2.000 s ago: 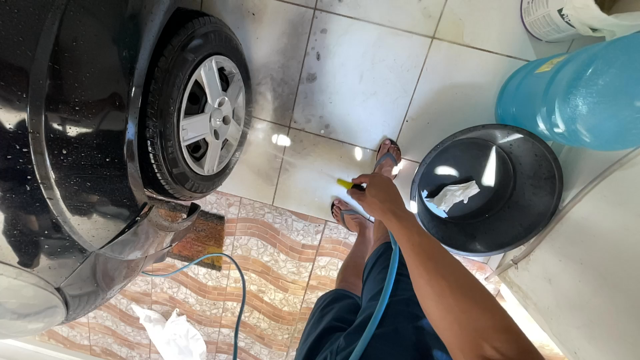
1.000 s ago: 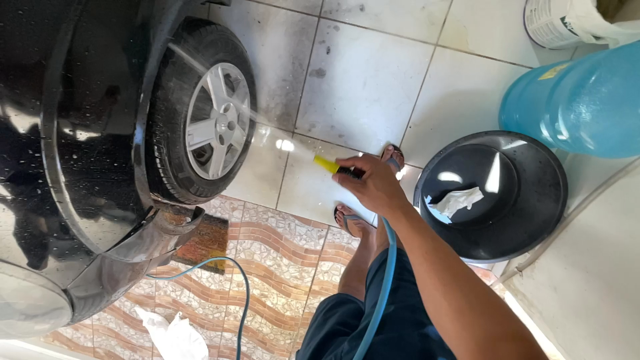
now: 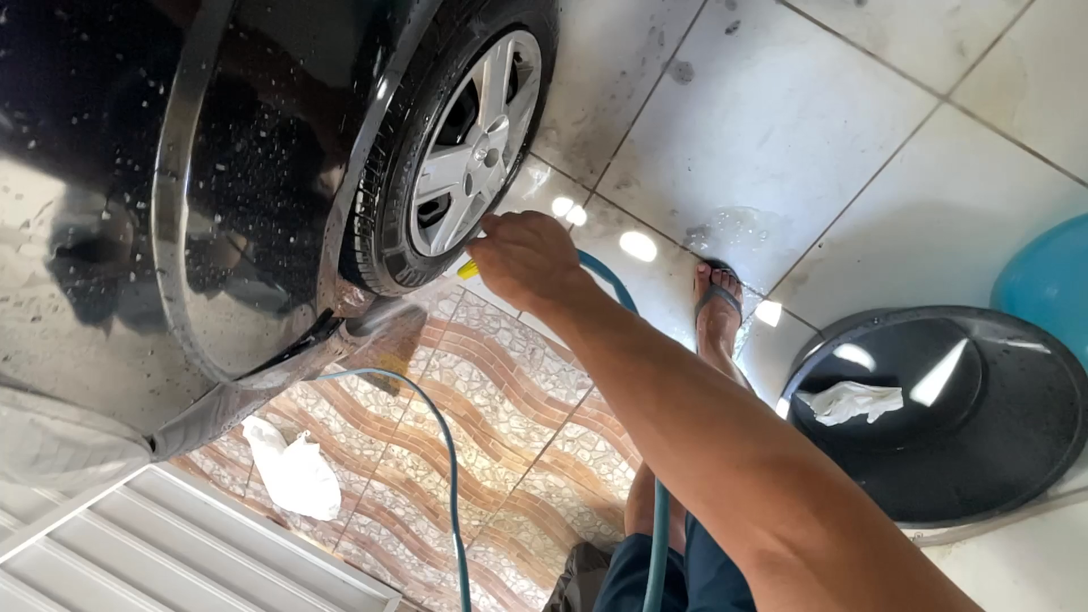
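My right hand [image 3: 527, 259] is closed around a hose nozzle, whose yellow tip [image 3: 467, 269] shows beside the lower edge of the car tyre [image 3: 374, 204]. A faint water spray leaves the tip toward the lower left, along the bottom edge of the black car body [image 3: 255, 212]. From the hand, the blue-green hose [image 3: 659, 544] loops behind my forearm and runs down. Water drops dot the car's paint. The silver wheel rim [image 3: 450, 166] is just above my hand. My left hand is not in view.
At the right, a black plastic basin [image 3: 901, 476] holds a white cloth [image 3: 852, 402], beside a blue container [image 3: 1050, 280]. More hose [image 3: 450, 459] crosses the patterned tiles near a white bag or cloth [image 3: 293, 472]. A white slatted gate [image 3: 212, 544] is at lower left. My sandaled foot [image 3: 719, 306] stands on wet tile.
My right hand has moved with the nozzle toward the car, close to the tyre. The spray, on the wheel one second ago, now goes along the lower car body. The view has shifted.
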